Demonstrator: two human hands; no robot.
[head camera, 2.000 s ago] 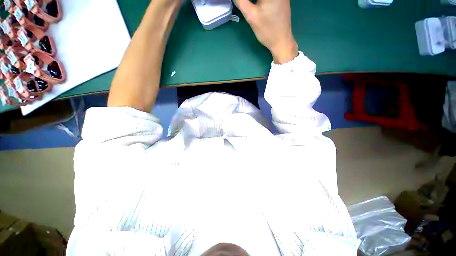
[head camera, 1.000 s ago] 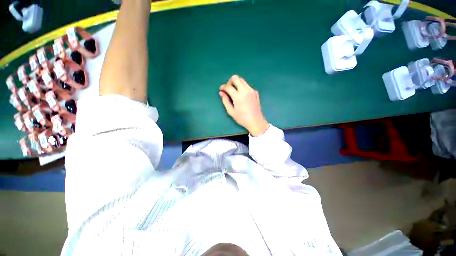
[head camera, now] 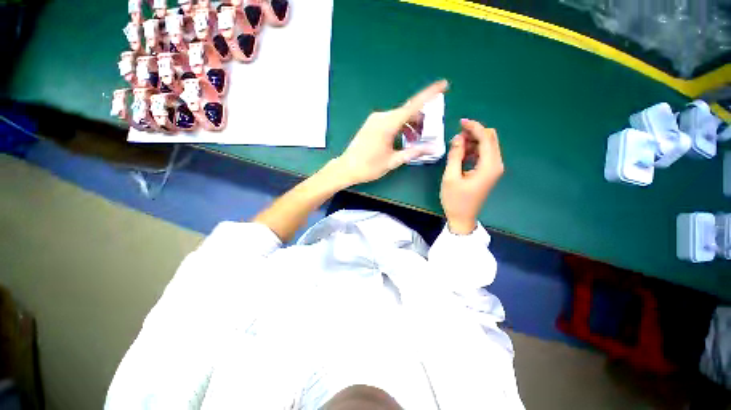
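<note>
My left hand (head camera: 383, 140) holds a white watch stand (head camera: 434, 126) just above or on the green bench, thumb and fingers around its sides. A small pink and dark part shows inside the grip, mostly hidden by my fingers; I cannot tell if it is a whole watch. My right hand (head camera: 471, 172) is just right of the stand and apart from it, fingers curled with thumb and fingertips close together. Whether it pinches a tiny part cannot be told.
Rows of pink smartwatches (head camera: 192, 92) with white tags lie on a white sheet (head camera: 308, 76) at the left. White stands (head camera: 631, 158) cluster at the right. A yellow edge rail (head camera: 545, 30) runs behind, with clear plastic (head camera: 665, 24) beyond. A red stool (head camera: 581, 308) is below.
My left arm, stretched forward out of frame a second ago, is back with a white stand in the hand. My right hand has lifted beside it. The view has turned, shifting the bench items.
</note>
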